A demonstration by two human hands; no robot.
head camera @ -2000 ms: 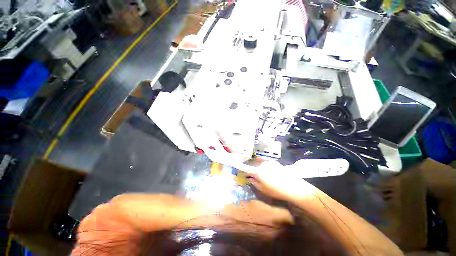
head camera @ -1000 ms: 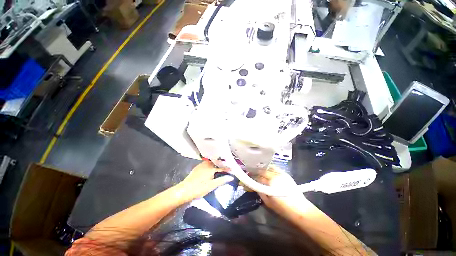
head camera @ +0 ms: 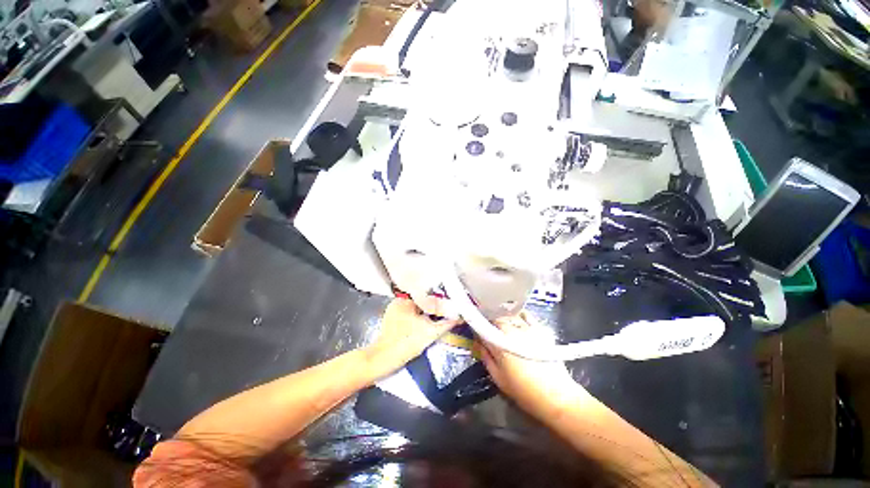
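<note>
The white sewing machine head (head camera: 477, 181) stands in front of me. My left hand (head camera: 412, 326) is at the needle area under it, fingers close together. My right hand (head camera: 510, 355) is beside it on the right, partly behind the white lamp tube (head camera: 486, 329). A black strap piece (head camera: 429, 389) runs from between my hands towards me over the shiny table. A bit of yellow guide (head camera: 462, 340) shows between the hands. The fingertips are hidden by the machine and glare, so their grip is unclear.
A heap of black straps with white lines (head camera: 658, 243) lies right of the machine. A control panel (head camera: 797, 217) tilts at the right edge. Open cardboard boxes stand at left (head camera: 81, 381) and right (head camera: 797, 410). A narrow cardboard tray (head camera: 229, 212) is at far left, a black coil (head camera: 329, 143) nearby.
Two seconds ago my left forearm lay across the front of the table; it then moved to the needle area. Since one second ago my left hand has shifted slightly right, closer to my right hand.
</note>
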